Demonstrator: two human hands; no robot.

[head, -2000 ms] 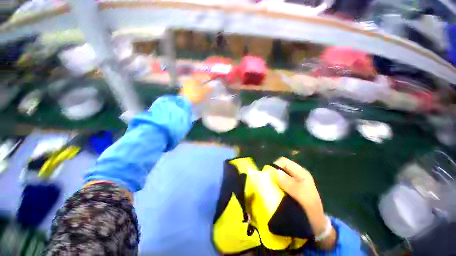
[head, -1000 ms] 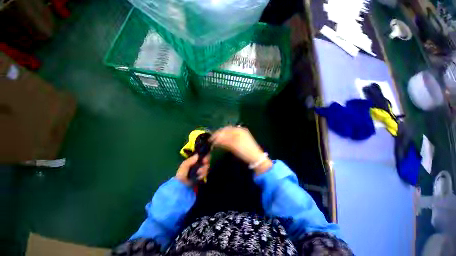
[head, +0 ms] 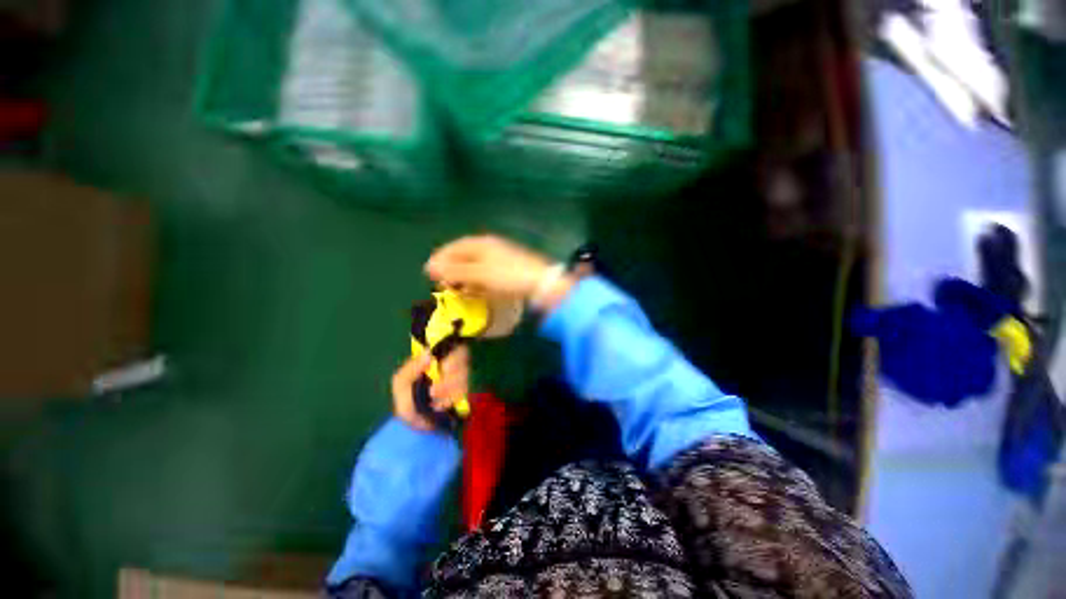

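Observation:
A bunched yellow and black cloth [head: 447,334] is held in front of my body, above the green floor. My left hand [head: 430,386] is closed around its lower part. My right hand [head: 489,264] is at the top of the cloth, its fingers bent over the yellow part. The picture is blurred, so I cannot tell whether the right fingers grip the cloth or only touch it.
Green crates [head: 468,140] with pale stacked contents stand ahead on the floor. A light blue board [head: 935,468] at the right bears dark blue cloths [head: 935,351] and white strips [head: 953,64]. A red object [head: 482,456] is below my hands. A brown box [head: 70,281] is at the left.
The view has turned from the bench to the floor and crates. The cloth, spread under my right hand before, is now bunched in my left. My right hand has moved left, over the cloth's top.

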